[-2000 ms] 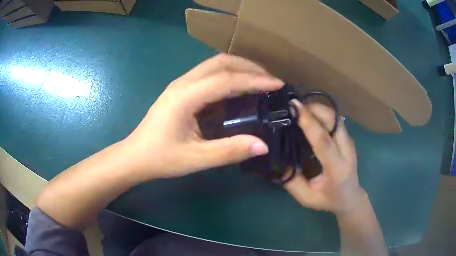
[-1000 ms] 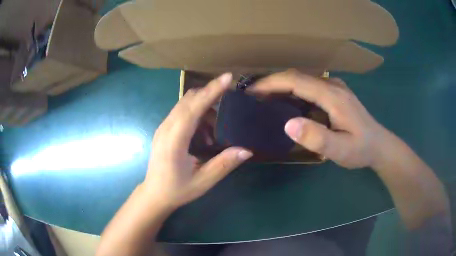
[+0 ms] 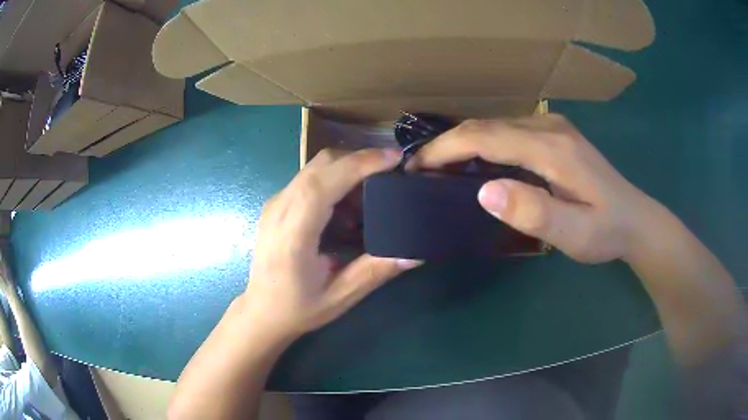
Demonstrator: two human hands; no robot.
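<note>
An open brown mailer box [image 3: 305,135] stands in front of me, its lid [image 3: 394,49] folded back away from me. A black block [image 3: 426,215], which looks like the main device or a power adapter, is tilted over the box's near side with a plain dark face up. My left hand [image 3: 307,238] holds its left end between thumb and fingers. My right hand [image 3: 541,184] grips its right part, thumb on the face. A black coiled cable [image 3: 422,127] with shiny metal tips lies behind the block, partly under my right fingers. Most of the box's inside is hidden.
Stacked brown boxes [image 3: 131,107] stand at the upper left, the top one open with black cables showing. A person's arm [image 3: 25,320] and light clothing show at the lower left edge. The green table [image 3: 344,353] has a curved pale near edge, with a brown carton [image 3: 135,394] below it.
The cable and adapter have gone from above the table to the mailer box. Since one second ago, the block has tilted towards me and the cable behind it shows more.
</note>
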